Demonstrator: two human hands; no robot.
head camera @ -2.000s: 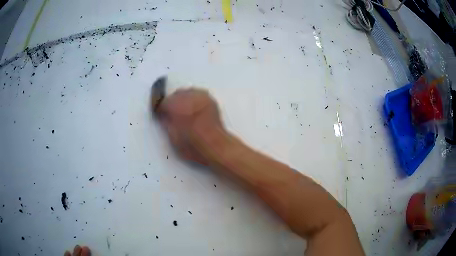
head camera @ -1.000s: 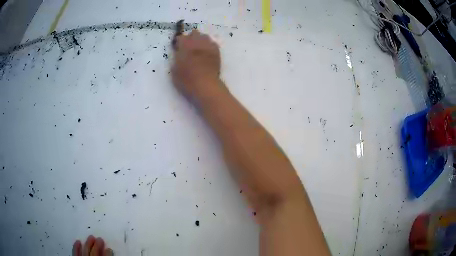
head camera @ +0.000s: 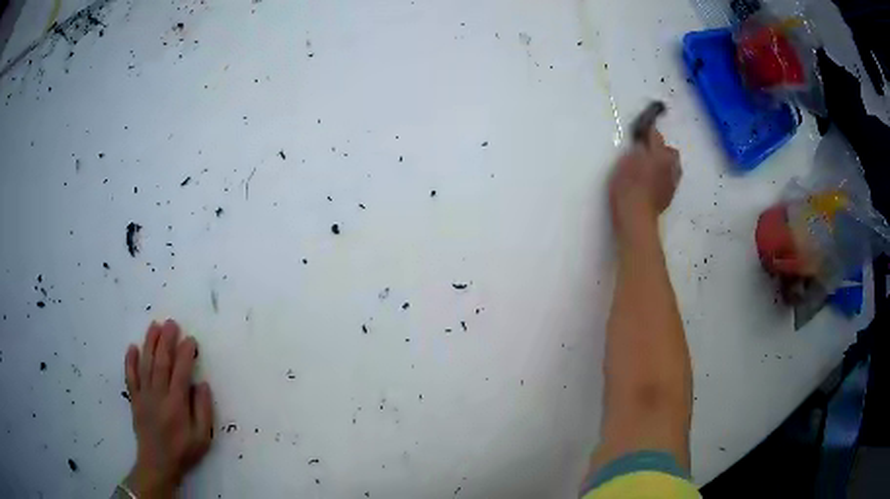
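Note:
My right hand (head camera: 646,175) is closed around a grey-brown lump (head camera: 648,119) that sticks out past the fingers. It is at the right part of the white worktable (head camera: 468,380), beside the taped seam (head camera: 615,115). The underside of the lump is hidden. My left hand (head camera: 168,395) lies flat, palm down, on the tabletop at the lower left, fingers pointing away; nothing shows in it. Dark glue crumbs (head camera: 335,229) are scattered over the tabletop, with a larger dark clump (head camera: 133,239) beyond my left hand.
A blue plastic tray (head camera: 732,107) lies at the upper right, with a clear bag of red contents (head camera: 771,58) over its edge. Another clear bag (head camera: 805,234) with red-orange contents lies nearer. Dark residue (head camera: 78,27) marks the far left. The table edge curves at the lower right.
My right hand has moved from the residue band at the far side to the right, near the tray, still holding the lump. More of my left hand shows. The view has shifted.

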